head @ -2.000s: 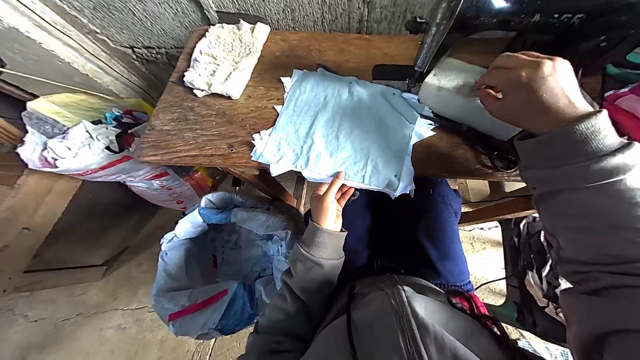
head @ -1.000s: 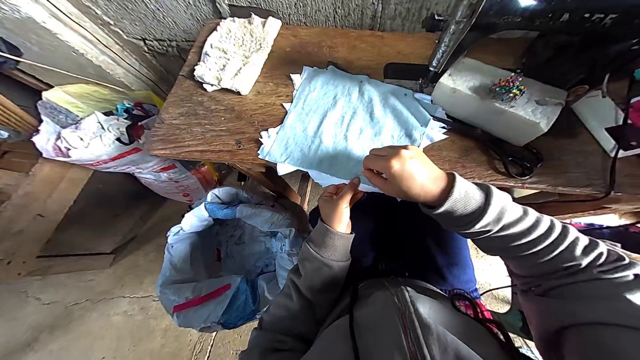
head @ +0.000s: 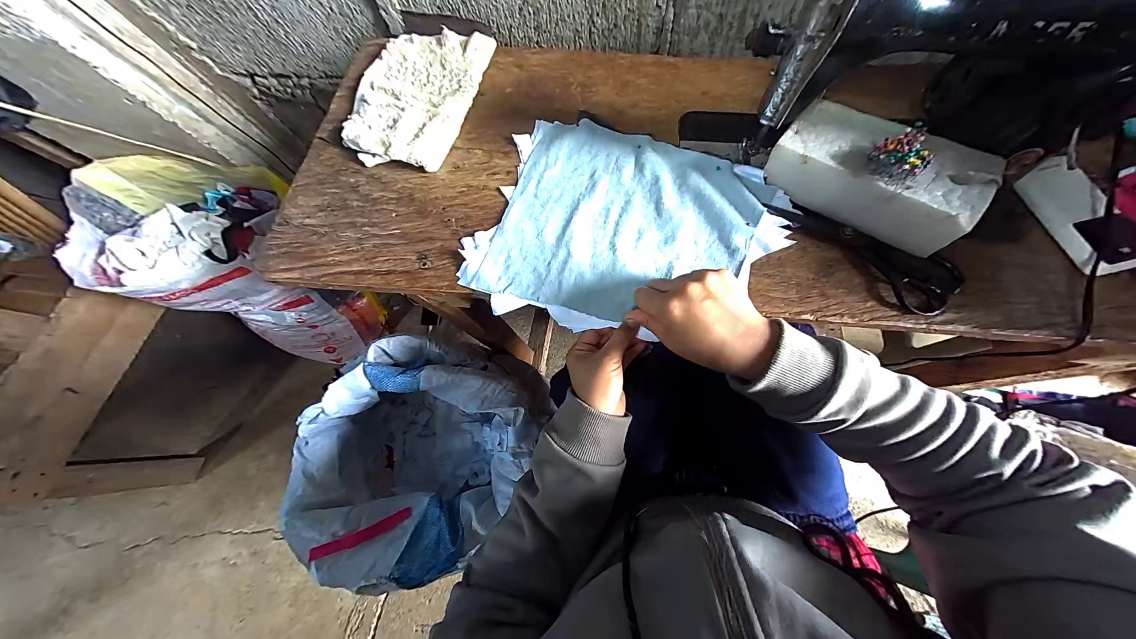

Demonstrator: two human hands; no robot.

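A stack of light blue fabric pieces (head: 621, 222) lies on the wooden sewing table, its near edge overhanging the front. My left hand (head: 603, 362) grips that near edge between thumb and fingers. Close against it, my right hand (head: 706, 321) has its fingertips pinched at the same edge; whether a pin is between them is too small to tell. To the right, a pale block (head: 825, 173) carries a cluster of colorful-headed pins (head: 900, 154). Black-handled scissors (head: 919, 280) lie in front of the block.
A black sewing machine (head: 985, 35) stands at the back right of the table (head: 373, 240). A crumpled cream cloth (head: 417, 98) lies at the back left. Below are an open lined sack (head: 355, 532) and a bag stuffed with fabric scraps (head: 169, 253). A black cord hangs at the right.
My right hand has moved from the pin cluster on the block to the near edge of the fabric, beside my left hand. My left hand has stayed at that edge.
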